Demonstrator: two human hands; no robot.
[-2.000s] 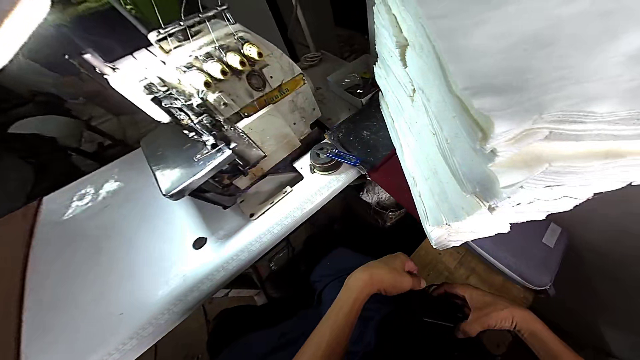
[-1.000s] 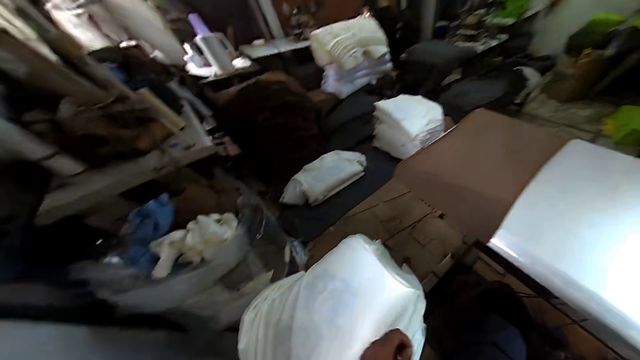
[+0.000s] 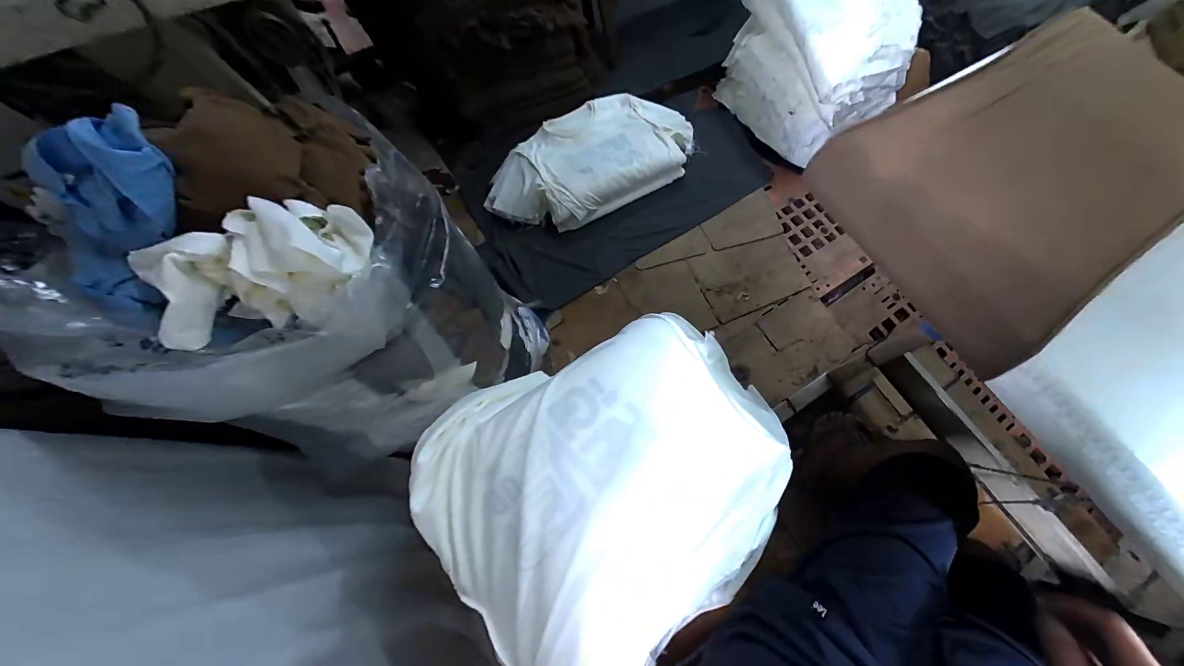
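A thick bundle of folded white fabric pieces (image 3: pixel 610 499), with faint grey print showing through, fills the lower middle. A small patch of skin shows at its bottom right edge, beside dark blue shorts (image 3: pixel 832 592); whether it is my left hand or my leg is unclear. The bundle hides whatever supports it. My right hand (image 3: pixel 1091 629) is a blur in the bottom right corner, apart from the bundle, its fingers indistinct. Farther off, a folded stack of white printed garments (image 3: pixel 601 157) lies on a dark cloth (image 3: pixel 573 264), near a taller white fabric stack (image 3: pixel 819 74).
At left stands a clear plastic bag (image 3: pixel 222 379) holding blue, brown and white cloth. Grey fabric (image 3: pixel 185 555) spreads at lower left. A brown board-like sheet (image 3: pixel 1008 185) and a white tabletop (image 3: pixel 1110 398) stand at right, above a tiled floor (image 3: pixel 749 277) with a perforated strip.
The view has swung far from the sewing machine and table, then tilted down. Both hands showed together at first; a second ago fingers showed at the white bundle's lower edge.
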